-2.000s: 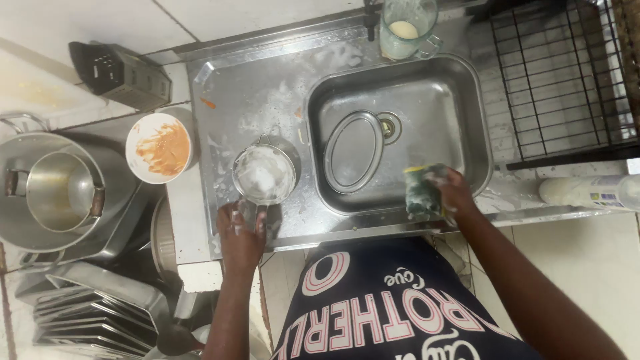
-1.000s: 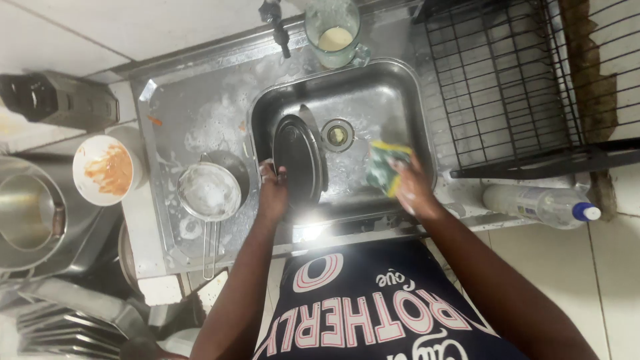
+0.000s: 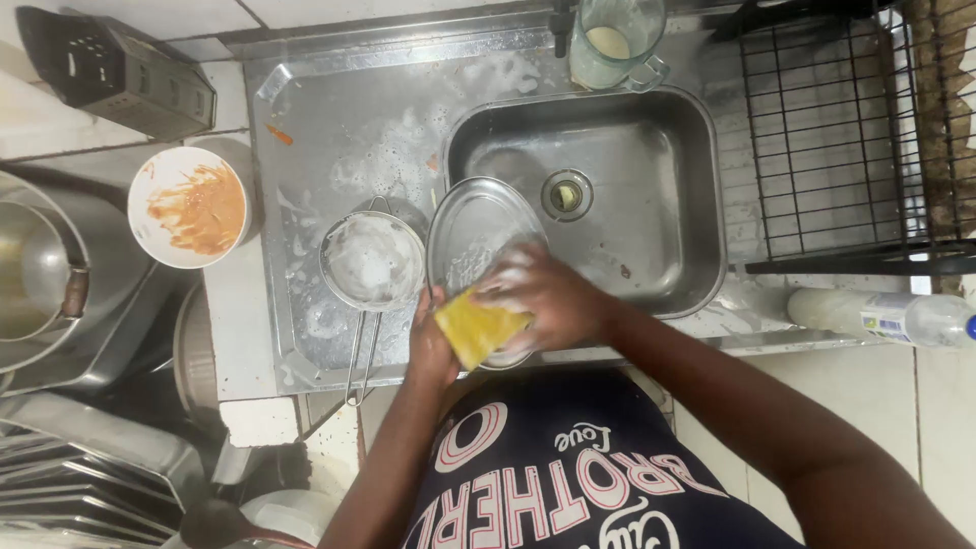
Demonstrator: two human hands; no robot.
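Note:
An oval metal dish (image 3: 484,221) is tilted over the left rim of the sink, with my left hand (image 3: 435,343) gripping its lower left edge. My right hand (image 3: 545,297), soapy and slightly blurred, presses a yellow sponge (image 3: 480,328) against the near part of the dish. Left of the dish, a metal strainer (image 3: 374,259) full of suds rests on the drainboard (image 3: 305,191), its wire handle pointing toward me. The steel sink basin (image 3: 640,244) has bits of food in its drain (image 3: 566,195).
A glass mug (image 3: 618,46) stands behind the basin near the tap (image 3: 560,30). At right are a black wire rack (image 3: 823,137) and a plastic bottle (image 3: 884,314) lying down. Leftward are a stained white bowl (image 3: 188,207), a box grater (image 3: 114,76) and large pots (image 3: 107,282).
My left hand has gone from the strainer to the oval dish, which lay in the basin and is now lifted at its left rim. My right hand has brought the sponge leftward onto it.

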